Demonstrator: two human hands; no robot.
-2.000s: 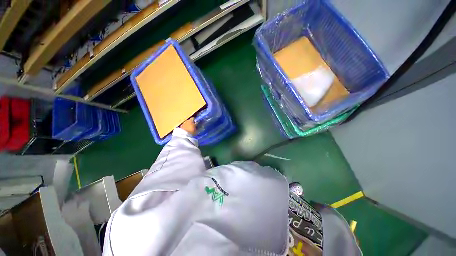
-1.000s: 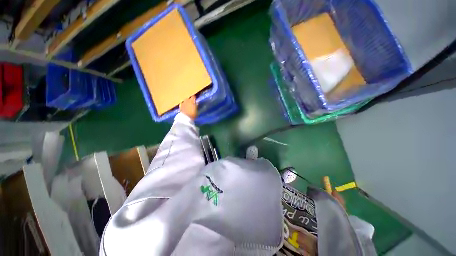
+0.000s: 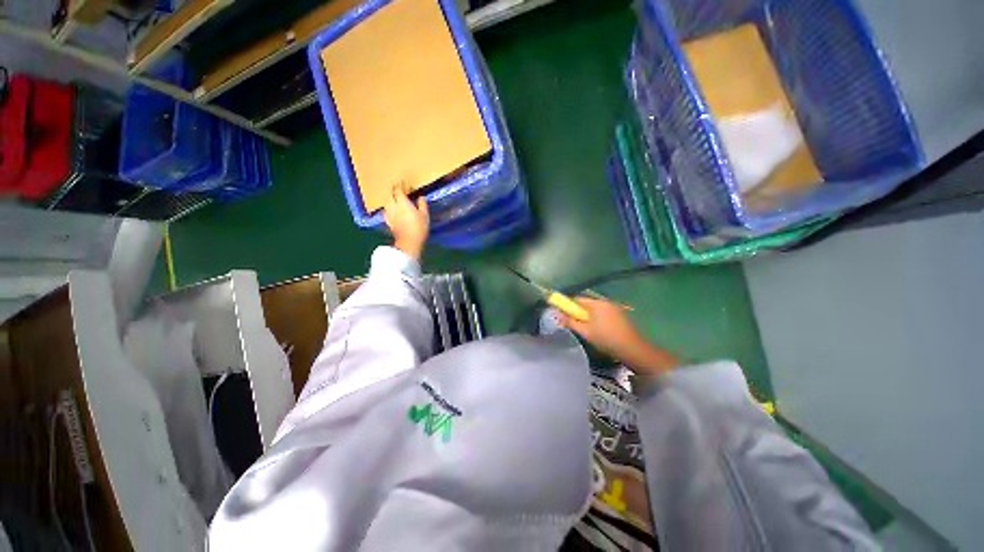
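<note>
A blue crate (image 3: 507, 185), the top of a stack wrapped in film, stands in front of me. A tan cardboard sheet (image 3: 405, 97) lies inside its rim. My left hand (image 3: 407, 218) is on the near edge of the crate at the sheet's corner; the fingers lie over the edge, and I cannot tell how firmly they grip. My right hand (image 3: 610, 327) holds a yellow-handled tool (image 3: 568, 305) with a thin dark rod pointing to the upper left, right of my left hand and apart from the crate.
A film-wrapped blue crate (image 3: 879, 119) with cardboard and white material stands on a green crate (image 3: 707, 254) at right. Blue crates (image 3: 162, 146) and a red crate (image 3: 52, 140) stand at far left. White-edged boards (image 3: 246, 323) rise at lower left. Shelves are behind.
My right hand has come up into view from the lower right with the yellow-handled tool. My left hand stays at the crate's near edge. The view has shifted.
</note>
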